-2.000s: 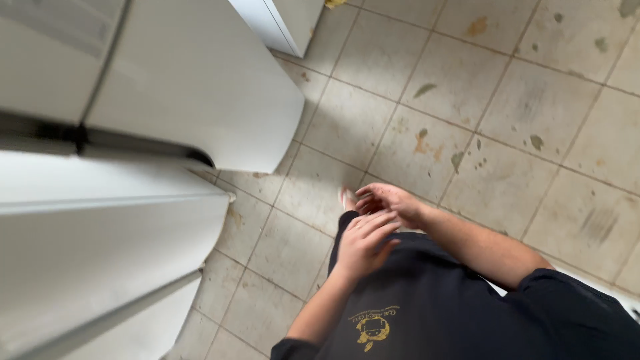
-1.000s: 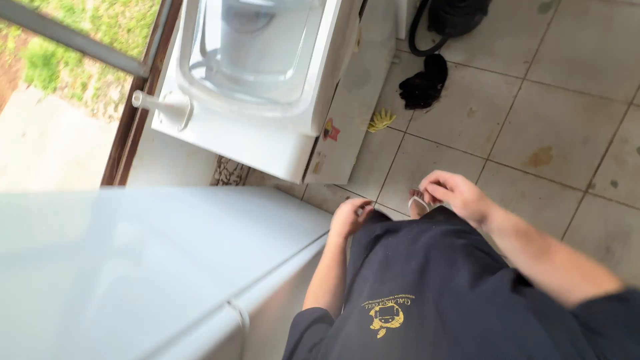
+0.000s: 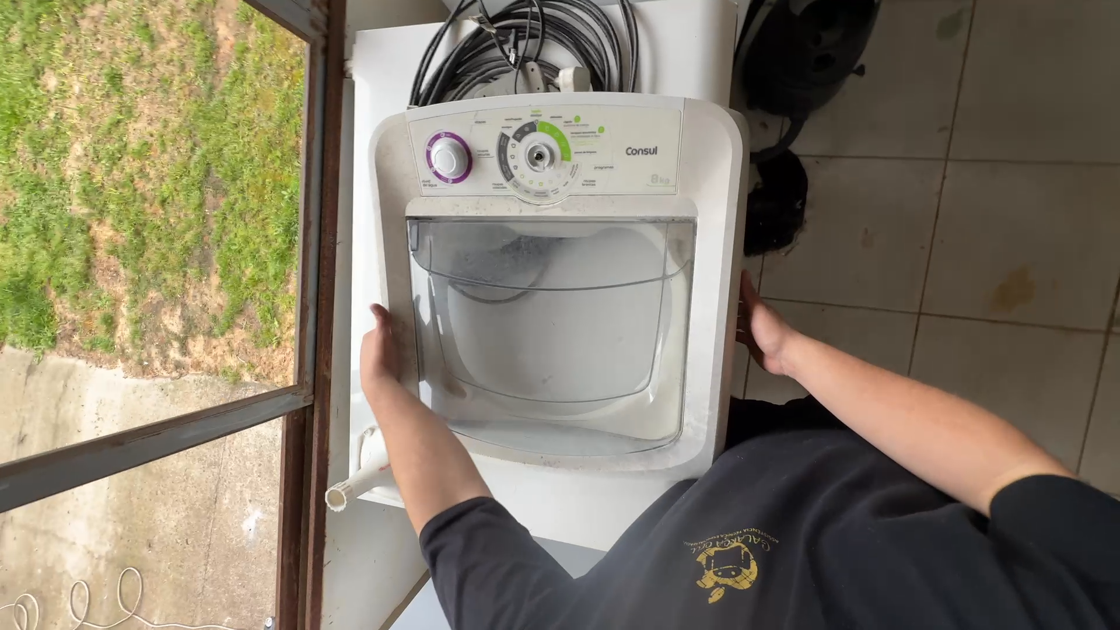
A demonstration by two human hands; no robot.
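Observation:
A white Consul washing machine top panel (image 3: 717, 262) with a clear lid (image 3: 551, 350) fills the middle of the view. My left hand (image 3: 380, 350) lies against its left edge, thumb pointing up. Against the right edge rests my right hand (image 3: 763, 328), its fingers partly hidden by the panel's side. The control panel bears a purple-ringed knob (image 3: 450, 158) and a bare metal dial shaft (image 3: 540, 157). Whether the hands bear the panel's weight I cannot tell.
Coiled black cable (image 3: 604, 44) lies on a white surface behind the panel. A white plastic pipe (image 3: 359, 486) sticks out at lower left. A metal window frame (image 3: 315, 219) stands at left, and a black vacuum cleaner (image 3: 809, 52) is on the tiled floor (image 3: 1006, 262) at right.
The view has swung from the floor and white appliances to the washing machine. My hands, near my body before, are now spread apart at the panel's two sides.

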